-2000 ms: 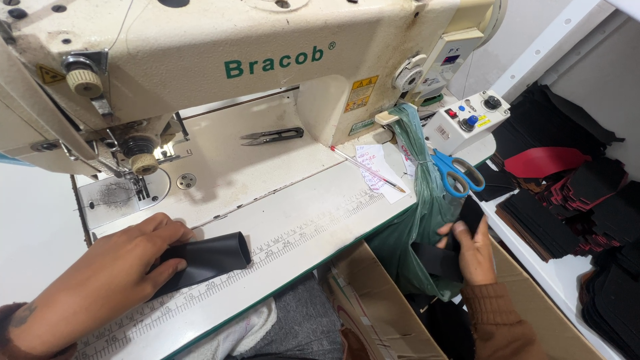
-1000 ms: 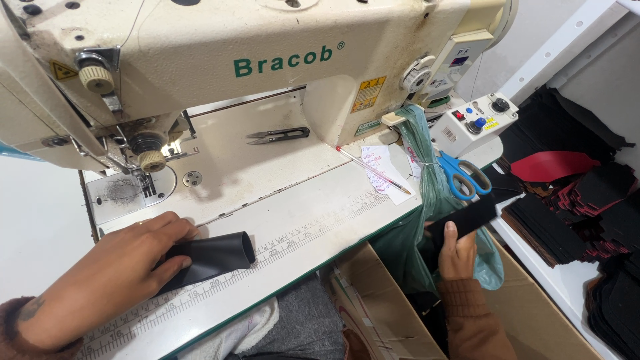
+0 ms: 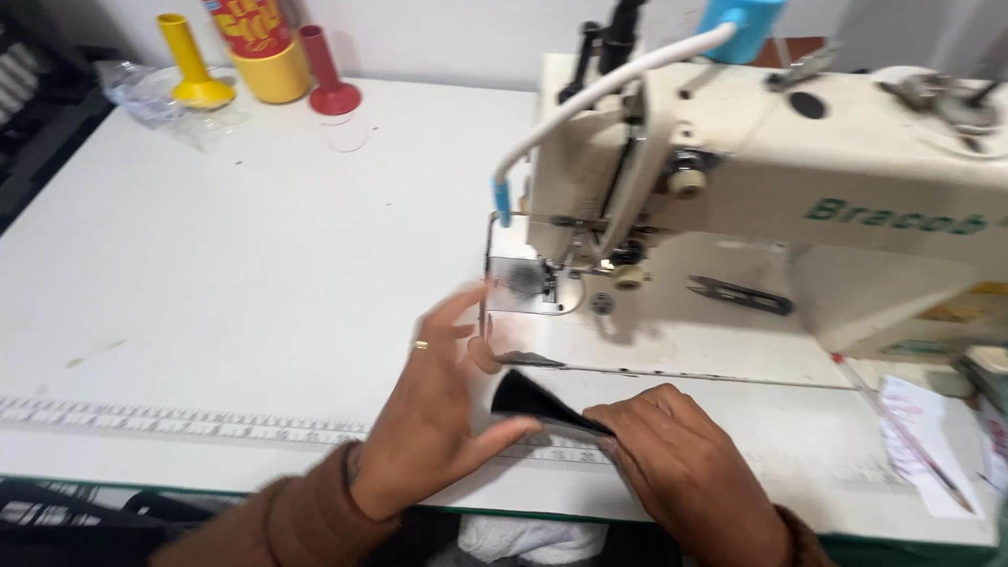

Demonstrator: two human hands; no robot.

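My right hand (image 3: 685,457) pinches the right end of a black piece of material (image 3: 543,405), folded or curled, above the table's front edge. My left hand (image 3: 445,386) has its fingers spread at the left end of the piece, the thumb close to its lower edge; it does not grip it. Just behind the left fingertips lies the needle plate (image 3: 516,283) of a Bracob sewing machine (image 3: 748,181). A pair of dark thread snips (image 3: 740,295) rests on the machine bed, right of the needle area.
A ruler tape (image 3: 197,425) runs along the table's front. Paper slips (image 3: 917,449) with a pencil (image 3: 906,433) lie at the right. A yellow spool (image 3: 189,67), a red spool (image 3: 327,75) and a yellow-based container (image 3: 272,71) stand at the back left.
The view has swung left. My right hand has come from beside the cardboard box to over the table with a black piece. My left hand has let go of the black piece it held down.
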